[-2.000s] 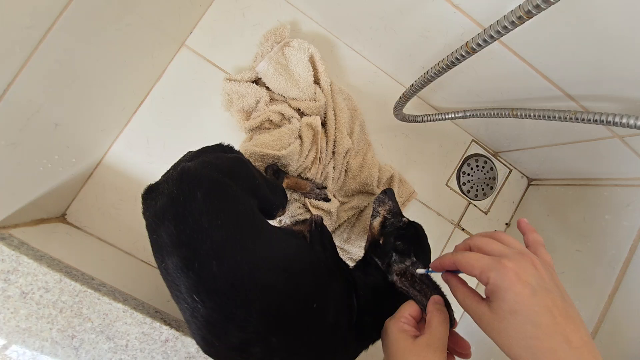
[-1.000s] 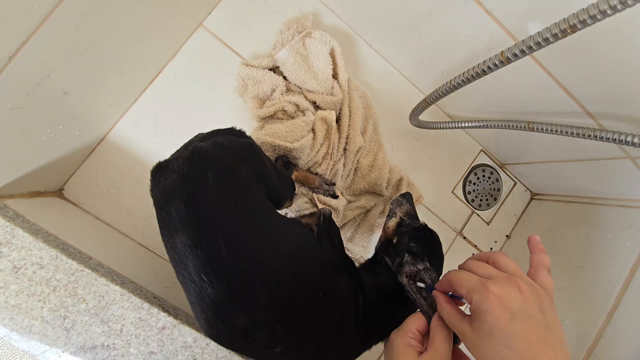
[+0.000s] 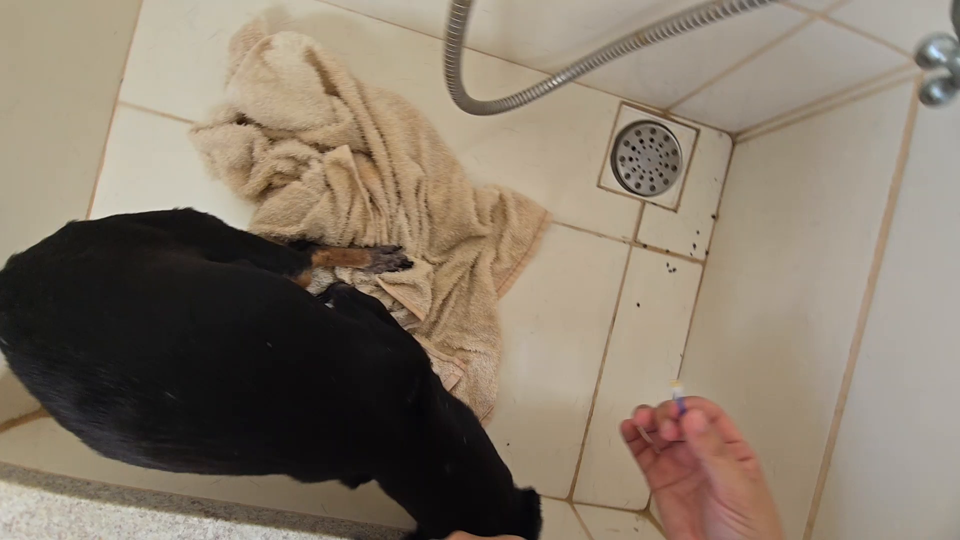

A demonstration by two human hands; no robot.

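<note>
A black dog with tan legs [image 3: 225, 352] lies curled on the tiled shower floor, its head at the bottom edge and mostly out of view. One tan foreleg rests on a crumpled beige towel [image 3: 390, 172]. My right hand [image 3: 705, 457], raised above the floor right of the dog, pinches a cotton swab [image 3: 679, 397] with a purple stem and a yellowish tip. Of my left hand [image 3: 484, 536] only a sliver shows, against the dog's head at the bottom edge; its fingers are hidden.
A round metal floor drain [image 3: 646, 158] sits near the corner, with small dark specks on the tiles below it. A metal shower hose [image 3: 525, 94] loops down at the top. A speckled stone curb [image 3: 150, 506] runs along the lower left, and a tap [image 3: 937, 67] shows at upper right.
My right hand has moved away from the dog's ear with the swab, whose tip now points up. The view has shifted closer, leaving the dog's head and my left hand mostly out of frame.
</note>
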